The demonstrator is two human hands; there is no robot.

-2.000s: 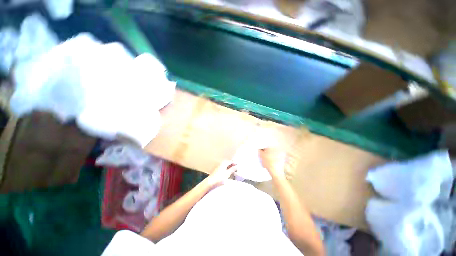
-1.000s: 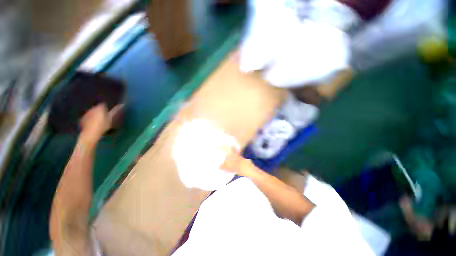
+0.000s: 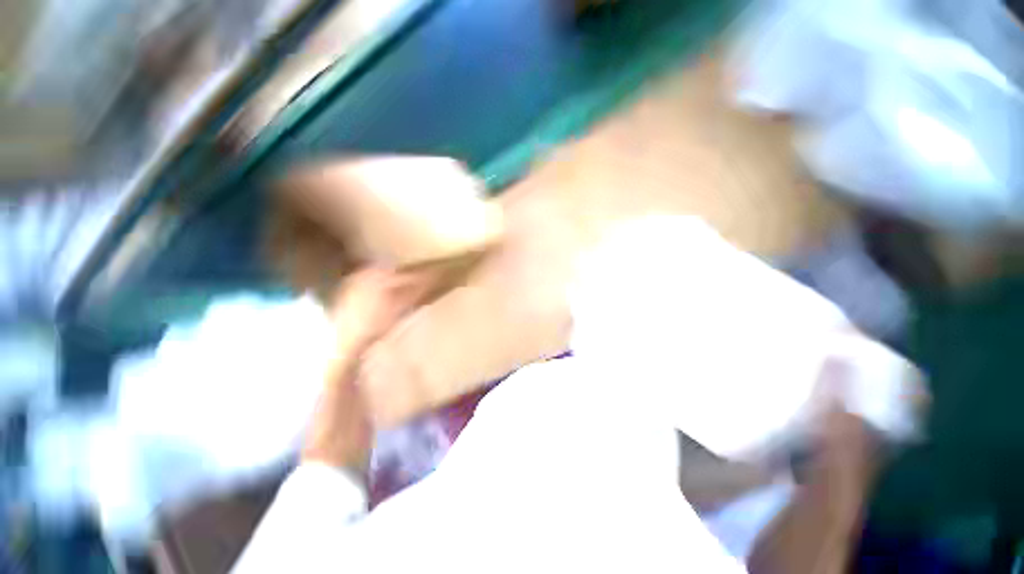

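The picture is strongly blurred. My left hand grips the near side of a small brown carton at the inner edge of the cardboard-covered bench. The carton's upper side is pale and overexposed, so its inside cannot be made out. My right hand, at the right, holds the end of a large white bag stretched across the bench's right part. The fingers are partly hidden by white material, and whether a part is inside the bag cannot be told.
The green conveyor runs behind the bench. A heap of white foam bags lies at the left. Shiny translucent bags are at the upper right. A reddish crate with whitish pieces shows below the bench edge.
The view has turned. The carton under my left hand has come from the conveyor to the bench edge. My right hand has moved outward to the right with the white bag, which now looks longer.
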